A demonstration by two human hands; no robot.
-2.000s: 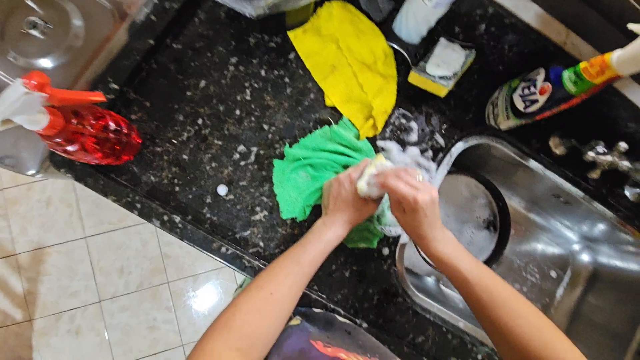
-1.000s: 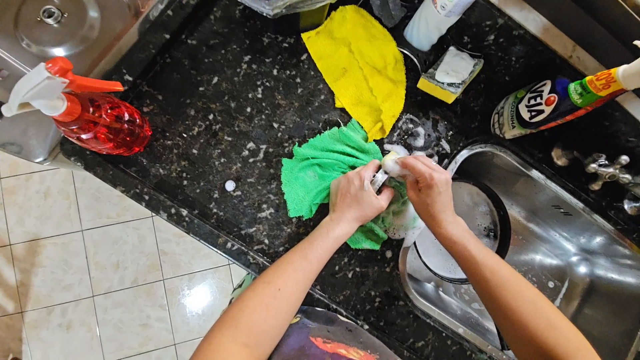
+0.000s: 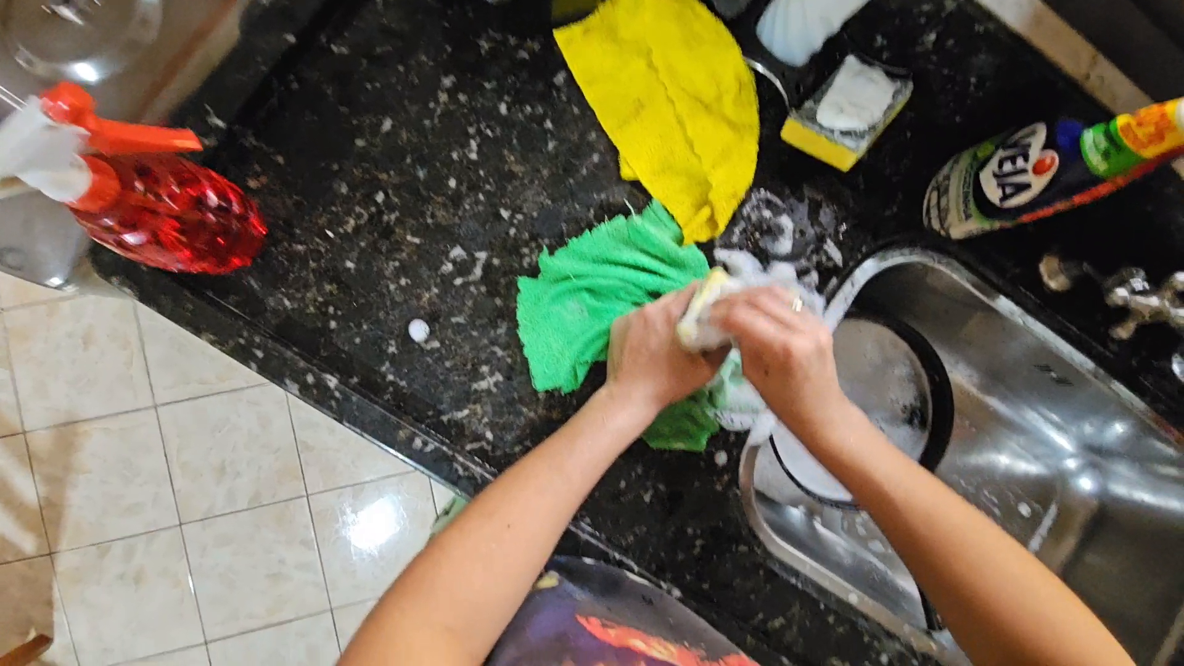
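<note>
My left hand (image 3: 659, 350) is closed around a soapy bundle whose exact shape is hidden by my fingers. My right hand (image 3: 775, 340) presses a pale yellow, foam-covered sponge or cloth (image 3: 703, 310) against it. Both hands are close together over a green cloth (image 3: 592, 296), which lies crumpled on the black granite counter. White suds (image 3: 768, 273) surround my fingers. A yellow cloth (image 3: 675, 102) touches the green one at its upper edge.
A stainless steel sink (image 3: 1045, 407) with a round dark-rimmed item (image 3: 888, 388) is at right, near a tap handle (image 3: 1142, 301). A Veja bottle (image 3: 1008, 176), a sponge with soap (image 3: 832, 125) and a white bottle (image 3: 800, 28) stand or lie behind. A red spray bottle (image 3: 176, 213) is at left.
The pale, foamy sponge or cloth shows more between my hands than one second ago. Both hands stay over the green cloth.
</note>
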